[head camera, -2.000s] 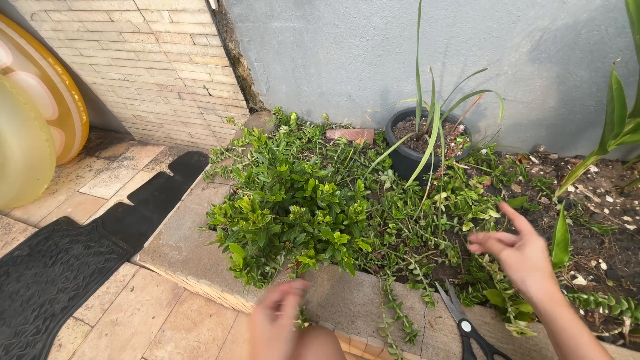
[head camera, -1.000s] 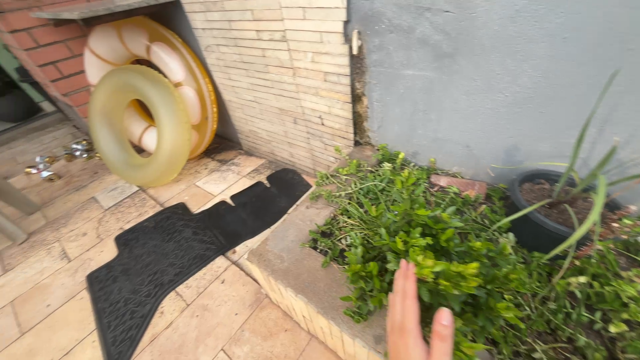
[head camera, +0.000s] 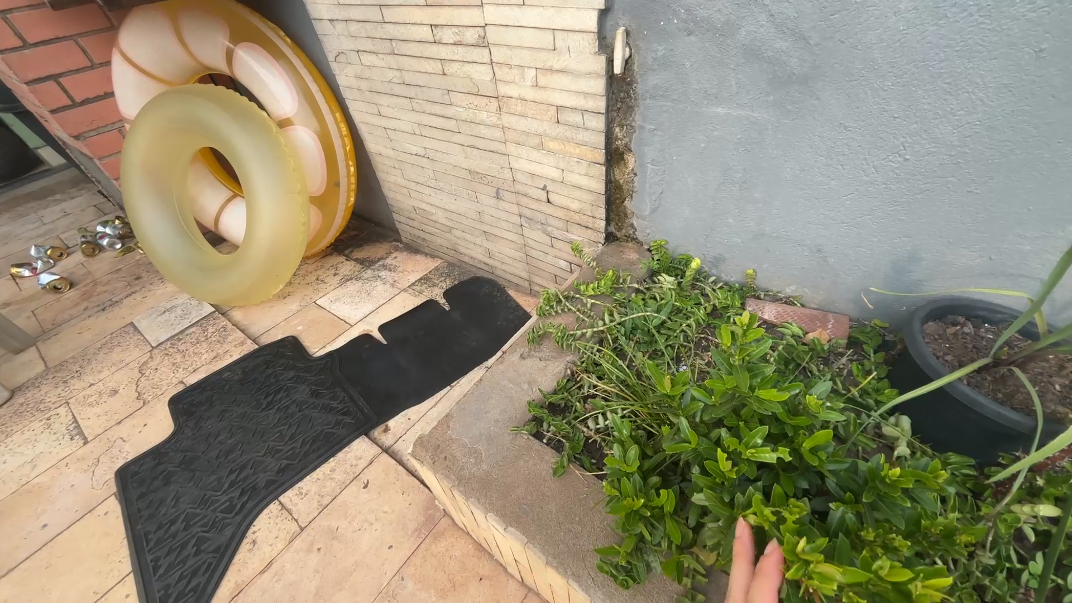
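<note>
Only two fingertips of my left hand (head camera: 754, 563) show at the bottom edge, slightly apart and pointing up, with nothing visible between them. They are in front of a leafy green shrub (head camera: 754, 435) in a raised bed; the rest of the hand is out of frame. My right hand is not in view. Behind the shrub, a reddish brick (head camera: 797, 318) lies near the grey wall. To the right stands a dark plastic flowerpot (head camera: 955, 402) with soil and long narrow leaves.
The bed has a concrete border (head camera: 511, 469). A black rubber car mat (head camera: 251, 452) lies on the tiled floor beside it. A translucent yellow swim ring (head camera: 276, 193) leans against a larger inflatable ring (head camera: 331, 142). Crushed cans (head camera: 54, 281) lie at far left, and a stone-clad wall (head camera: 469, 109) stands behind.
The view has swung left, with the rings and more of the mat now in frame. My right hand and the scissors have left the view. My left hand shows less than one second ago.
</note>
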